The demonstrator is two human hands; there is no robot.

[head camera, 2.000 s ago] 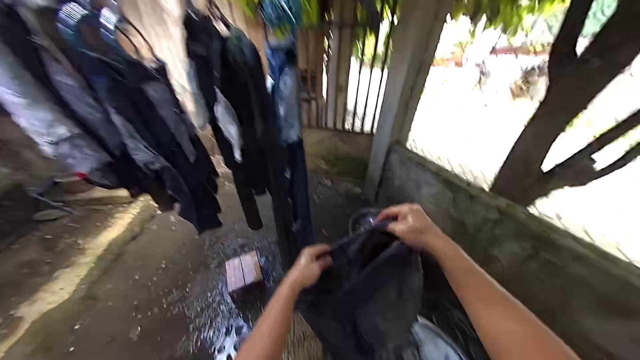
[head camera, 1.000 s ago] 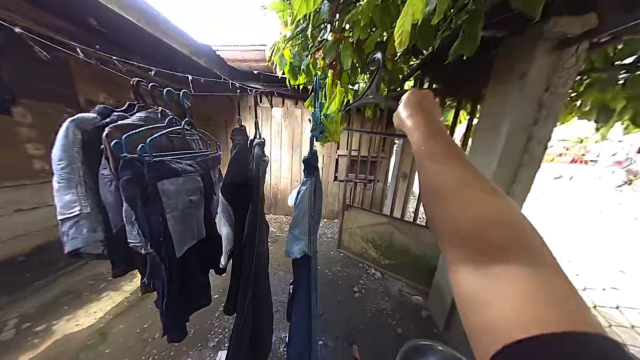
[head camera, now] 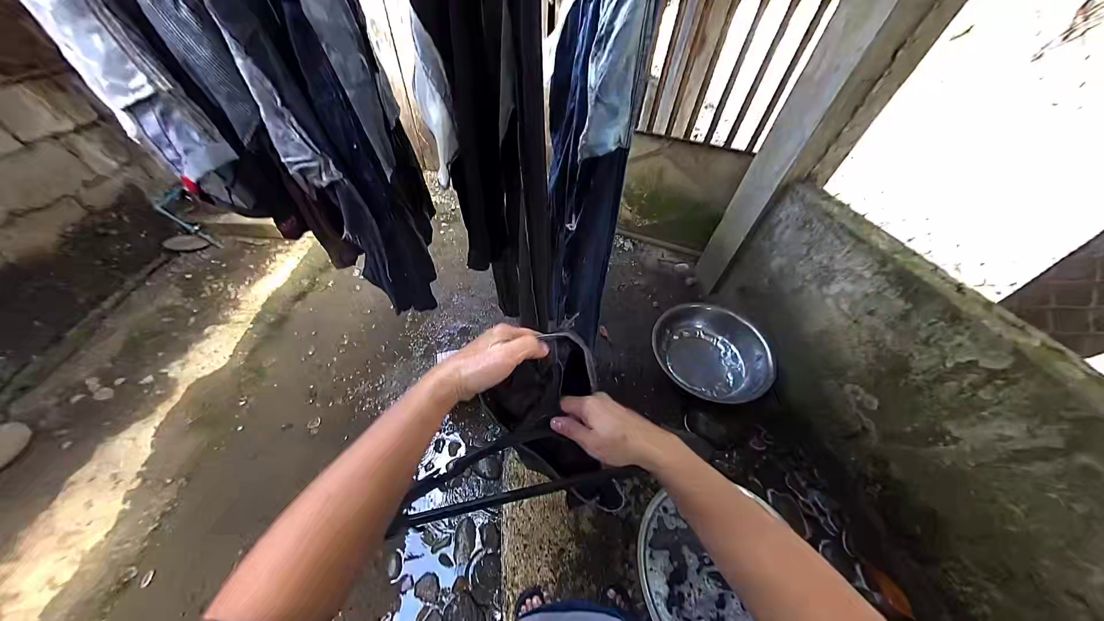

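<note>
My left hand (head camera: 496, 358) pinches the far left edge of a dark garment's opening (head camera: 585, 358), in front of my body. My right hand (head camera: 608, 427) is closed on the near right side of the same opening. A black plastic clothes hanger (head camera: 517, 498) lies across the garment, its arms running from the lower left up to my right hand. Whether that hand also grips the hanger is hard to tell. Just beyond my hands hang dark and blue trousers (head camera: 595, 207). The lower part of the held garment is mostly hidden.
More wet-looking clothes (head camera: 328, 147) hang at upper left. A metal basin (head camera: 714, 354) with a little water stands right of my hands. Near my feet is a wide round basin (head camera: 649, 552) beside a concrete ledge (head camera: 543, 561). A low concrete wall (head camera: 888, 379) runs along the right; wet stones lie below.
One second ago my right hand was raised at a black hanger beside the foliage; now it is low at the garment with my left hand. The view has tilted down.
</note>
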